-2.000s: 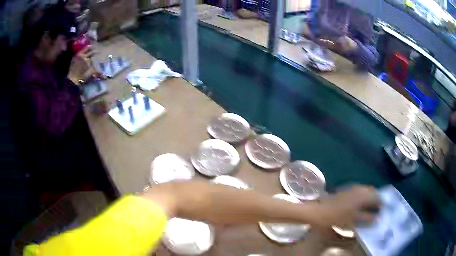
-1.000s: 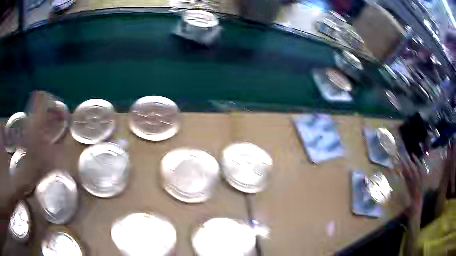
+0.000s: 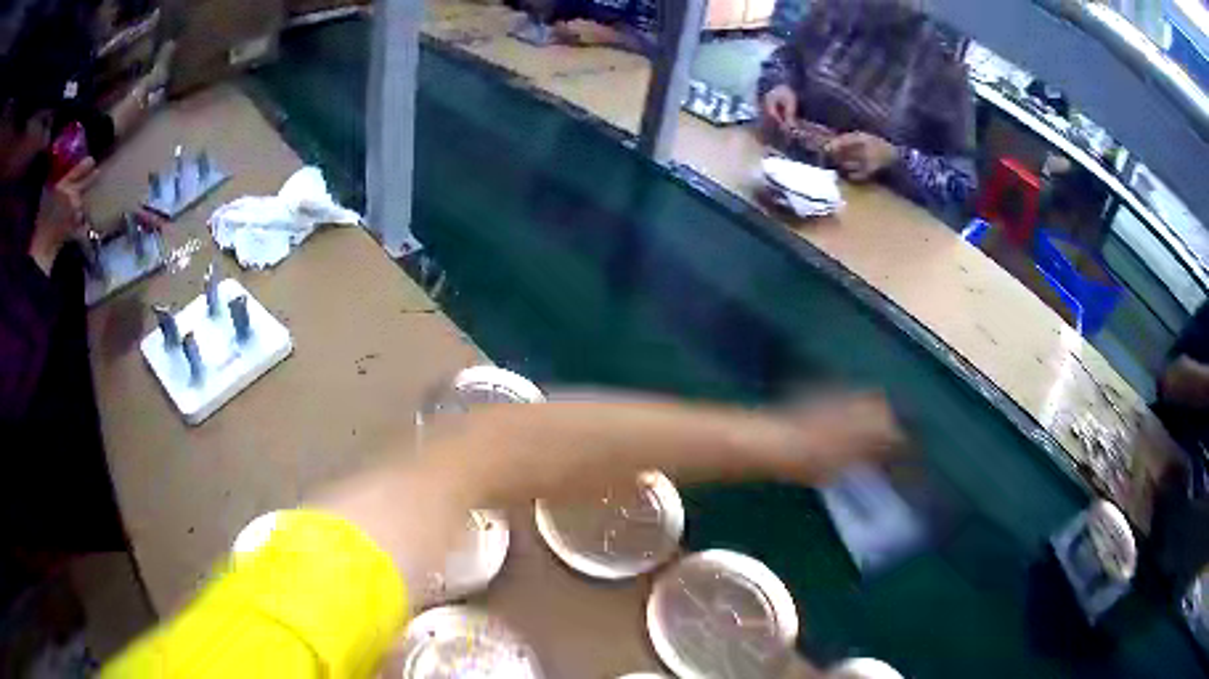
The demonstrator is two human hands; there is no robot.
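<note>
My left hand, bare and blurred, reaches across from the lower left in a yellow sleeve. Its fingers are on the upper edge of a pale square plate over the green belt; the plate is blurred too and the grip is only partly visible. Round ribbed metal discs lie on the bench below my arm, one at the belt edge and another nearer me. My forearm hides parts of other discs. My right hand is not visible.
A white plate with four upright posts and a white cloth lie on the bench at left. Grey uprights stand beside the green belt. A disc-on-plate unit is at right. People sit at left and across the belt.
The view swung right along the bench, then back left. My left hand, blurred over the discs at left a second ago, is now stretched over the belt at the plate.
</note>
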